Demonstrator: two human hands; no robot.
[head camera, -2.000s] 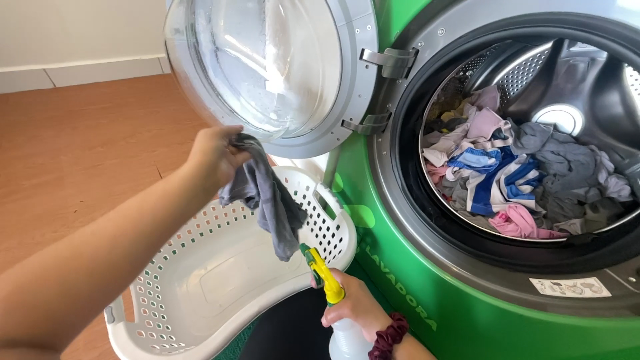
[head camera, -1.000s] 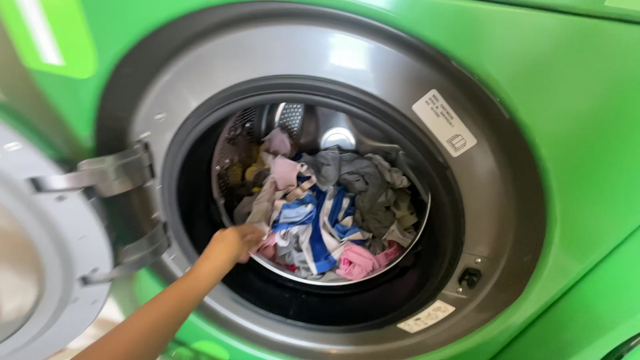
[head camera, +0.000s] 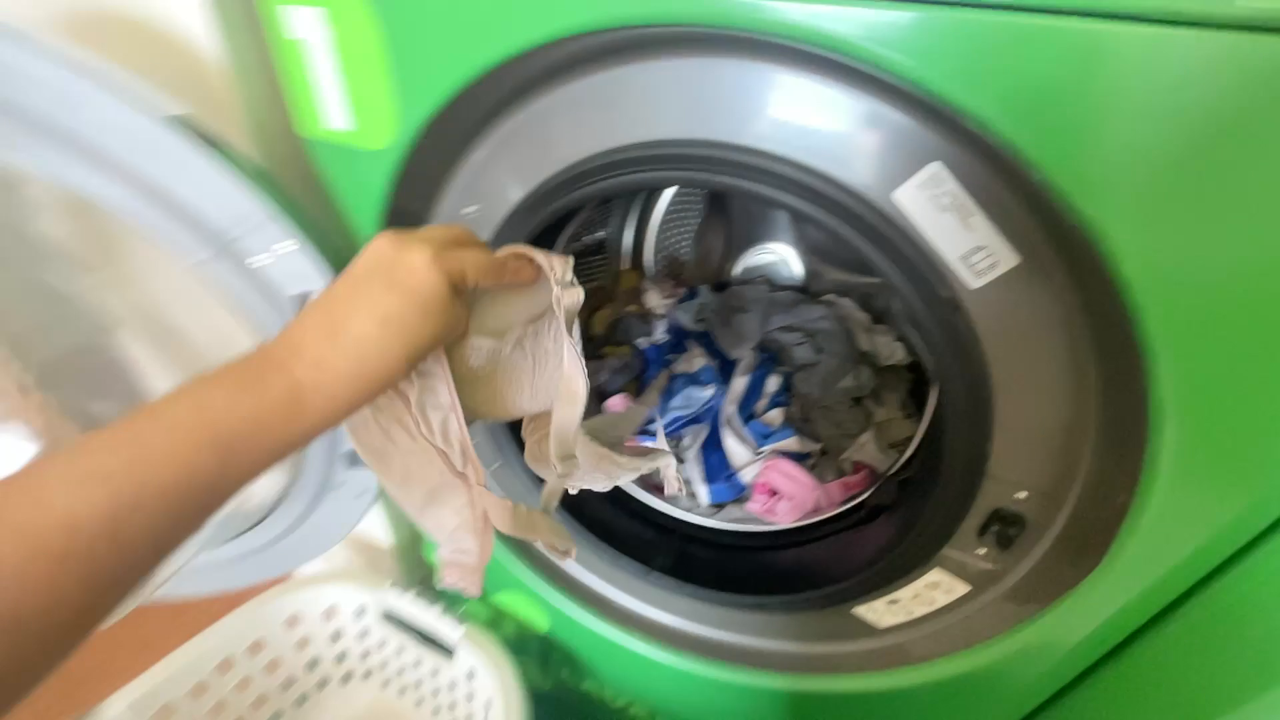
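My left hand (head camera: 420, 290) grips a pale pink garment with straps, perhaps a bra (head camera: 520, 360), which hangs just in front of the left side of the washing machine's round opening. Behind it, inside the metal drum, lies a heap of clothes: a blue and white striped cloth (head camera: 710, 410), dark grey cloth (head camera: 800, 340) and a bright pink piece (head camera: 795, 490) near the lower lip. My right hand is out of view.
The glass door (head camera: 290, 260) of the green machine (head camera: 1180, 300) is swung wide to the left. Below it stands a white perforated plastic laundry basket (head camera: 310, 620). A door latch fitting (head camera: 1002, 527) sits on the opening's lower right rim.
My left hand, at the drum's edge one second ago, now holds the pale garment out in front of the opening. The grey cloth and the spray bottle seen two seconds ago are out of view.
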